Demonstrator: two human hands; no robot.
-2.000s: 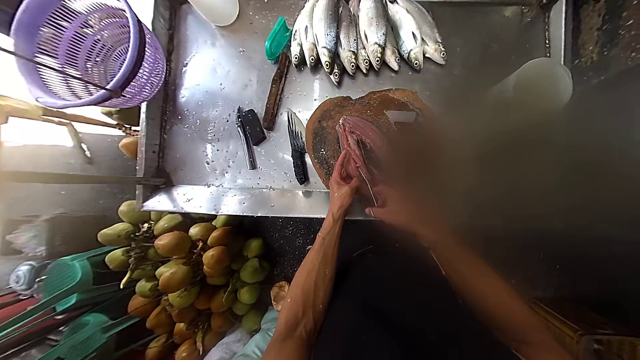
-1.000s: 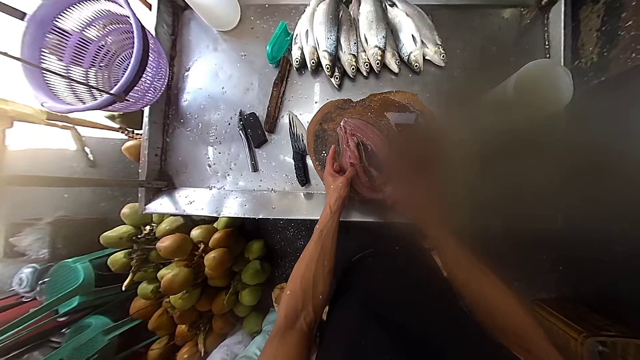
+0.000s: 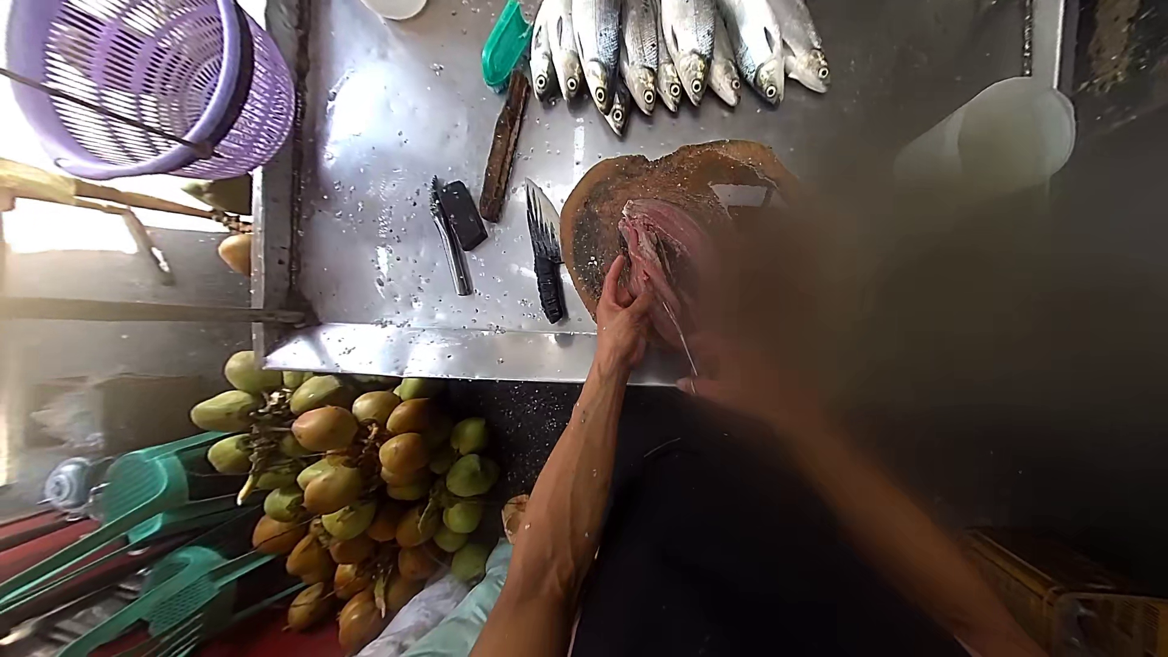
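Observation:
A split-open fish with pink flesh lies on a round wooden chopping board. My left hand grips the fish's near left edge, thumb and fingers on the flesh. My right hand is near the tray's front edge, blurred by a smear over the view; a thin bright line, maybe a blade or bone, runs from its fingers to the fish. Whether it holds this cannot be told. Left of the board lie a knife with a black-wrapped handle, a metal-handled tool and a black block-like object.
Several whole fish lie in a row at the back of the metal tray. A wooden stick, a green plastic object and a whitish container are on it. Outside are a purple basket and coconuts.
My right hand has come back toward the front edge, left of where it was a second ago. The thin bright line shows again between it and the fish. My left hand still grips the fish.

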